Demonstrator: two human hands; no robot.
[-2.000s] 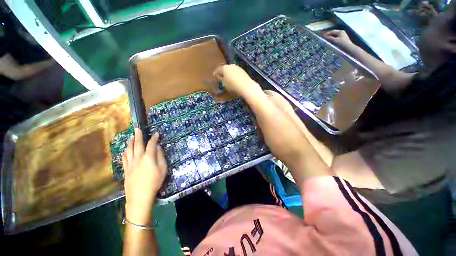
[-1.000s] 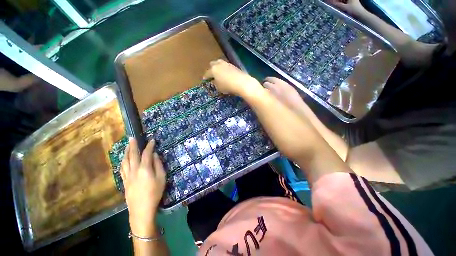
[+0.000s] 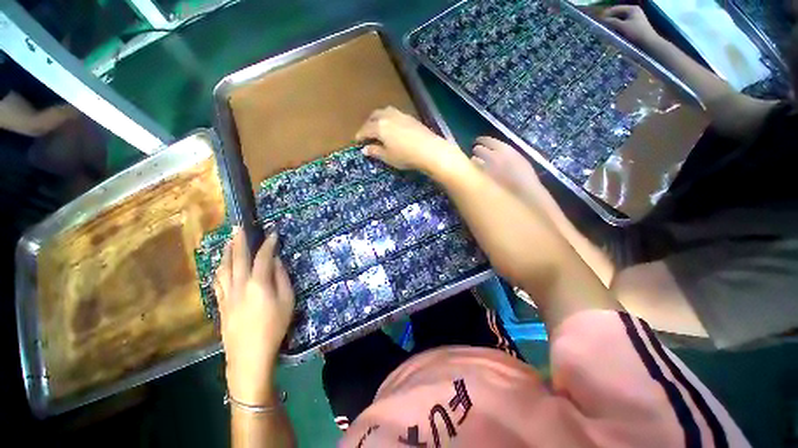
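The middle tray (image 3: 302, 51) lies before me with a raised silver rim. Rows of boards (image 3: 359, 232) fill its near part, dark with bright glare. The brown tray liner (image 3: 319, 105) lies bare in the far part. My right hand (image 3: 394, 138) is over the far row's right end, fingertips bent down onto its edge; whether a board is under them is hidden. My left hand (image 3: 252, 293) rests on the tray's left edge, fingers spread, beside a small group of boards (image 3: 208, 262) at the left tray's right edge. I cannot see anything held in it.
The left tray (image 3: 29, 306) has a stained yellow-brown base. The right tray (image 3: 525, 144) holds many boards, with clear film (image 3: 652, 140) over brown liner. A person's hand (image 3: 628, 19) is beyond it; another forearm is near my right arm. A white sheet (image 3: 713, 39) lies far right.
My right hand has come down and back from above the liner to the far row's right end. That row reaches further right than before. My left hand stays at the tray edge. The view has shifted.
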